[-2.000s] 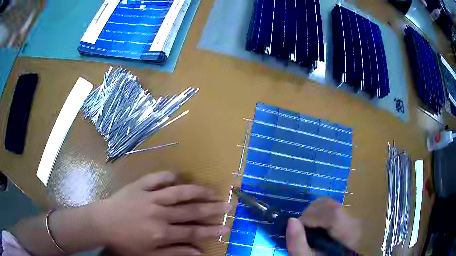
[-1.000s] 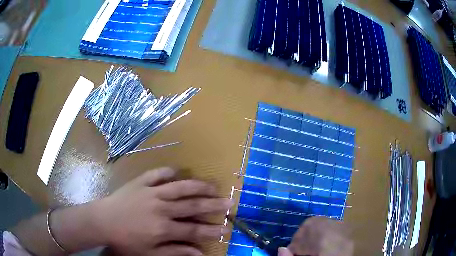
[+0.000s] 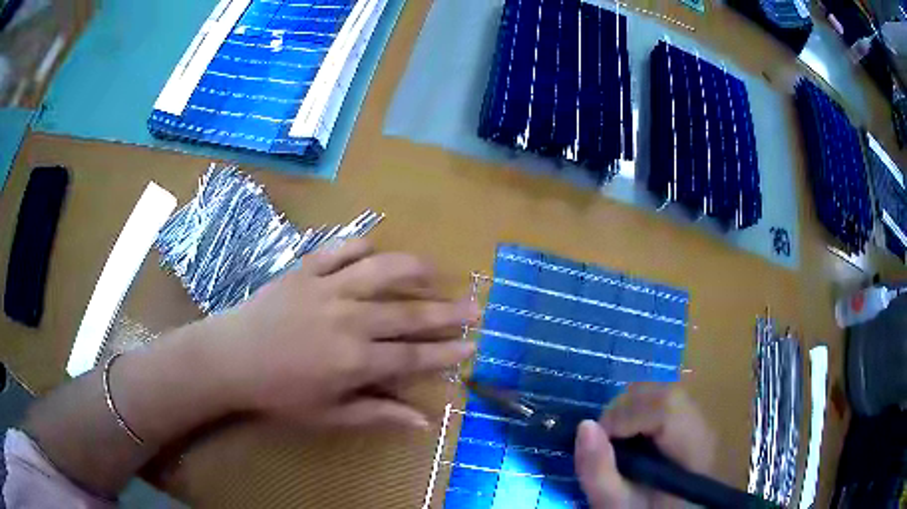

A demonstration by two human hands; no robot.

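Observation:
The blue solar cell assembly (image 3: pixel 587 318) lies flat on the brown tabletop, with thin silver lines across it and short lead ends at its left edge. Thin silver bus ribbon (image 3: pixel 438 457) runs along that left edge. My right hand (image 3: pixel 651 447) holds the black soldering iron (image 3: pixel 686 484) over the sheet; its metal tip points left to the edge near the leads. Whether the tip touches is unclear. My left hand (image 3: pixel 348 338) lies flat, palm down, left of the sheet, its fingertips at the ribbon edge. Whether anything is under the fingers is hidden.
A silver ribbon pile (image 3: pixel 224 239) lies behind my left hand, with a white strip (image 3: pixel 121 278) and black bar (image 3: pixel 37 246) farther left. A ribbon bundle (image 3: pixel 776 413) and white strip (image 3: pixel 814 427) lie right. Stacked cells (image 3: pixel 557 84), finished assemblies (image 3: pixel 264 75) and a white bottle (image 3: pixel 863 304) are beyond.
My left hand has moved up along the ribbon edge and now partly covers the ribbon pile. The iron's tip has moved up the left edge. The view has shifted slightly.

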